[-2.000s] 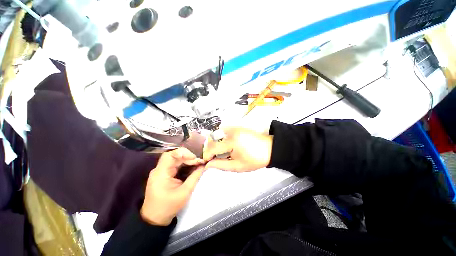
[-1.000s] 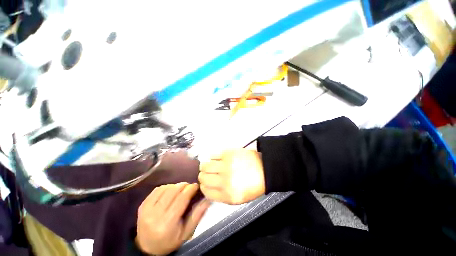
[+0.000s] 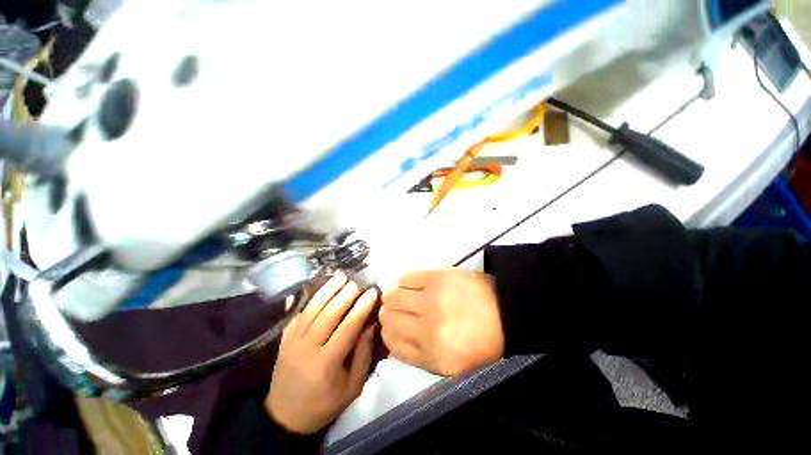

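Note:
The dark purple-brown cloth (image 3: 178,342) lies under the white sewing machine head (image 3: 293,98) and to the left of the hands. My left hand (image 3: 325,360) lies on the cloth, fingers extended and close together, their tips near the small metal parts of the needle area (image 3: 342,251). My right hand (image 3: 440,322) is curled at the cloth's right edge, close beside my left fingertips. The cloth's edge between the hands is mostly hidden, and blur hides the needle.
Orange-handled snips (image 3: 480,176), yellow-handled scissors (image 3: 476,151) and a small brown block (image 3: 556,127) lie right of the machine head. A black-handled screwdriver (image 3: 658,155) lies farther right. A blue crate (image 3: 782,209) stands beyond the table.
Over two seconds, my fingers have gone from pinching together at the cloth's edge to my left hand lying extended on the cloth and my right curled beside it. The camera view has also shifted.

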